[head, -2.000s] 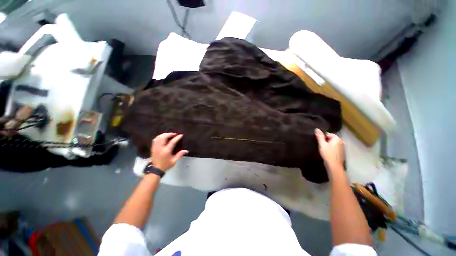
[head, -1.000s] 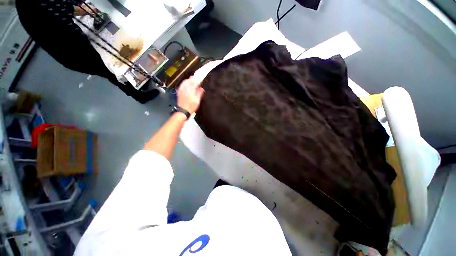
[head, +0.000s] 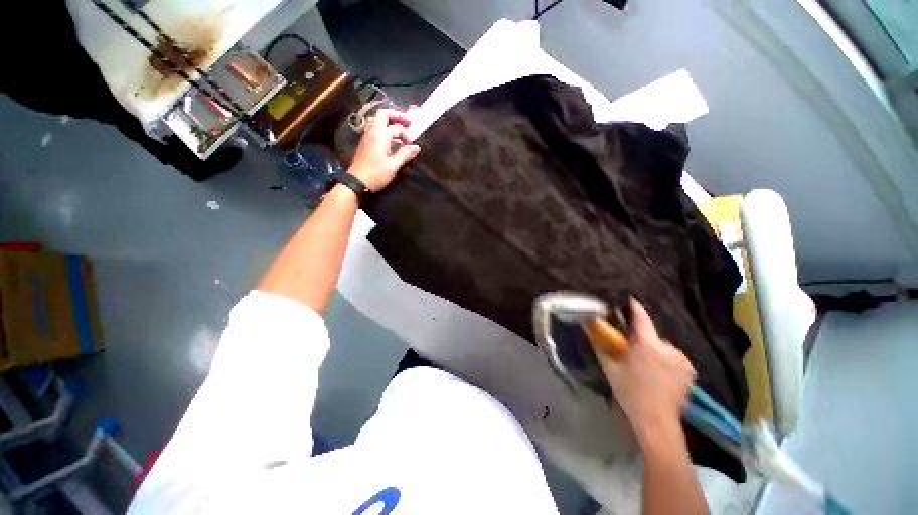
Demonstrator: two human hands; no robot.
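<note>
The dark brown-black garment (head: 564,201) with a faint mottled pattern lies over the white-covered ironing table (head: 443,327). My left hand (head: 383,151) is at the garment's far left end, with thumb and fingers apart; whether it pinches the cloth edge I cannot tell. My right hand (head: 644,367) is closed on the orange-brown handle of the steam iron (head: 572,337), which is over the garment's near edge, pale rim facing left and somewhat blurred. Whether the sole touches the cloth cannot be told. The blue hose (head: 715,414) runs from the iron to the lower right.
A brass-coloured box (head: 310,96) stands at the left table end, beside a neighbouring workstation (head: 121,60) with a dark-clothed person. A long white padded form (head: 773,302) on a tan base is at the right. A white sheet (head: 669,99) lies at the back. A cardboard box (head: 40,307) is at far left.
My right hand, out of view one second ago, now holds the iron over the garment. My left hand stays at the left end, its fingers raised more. The camera view has shifted.
</note>
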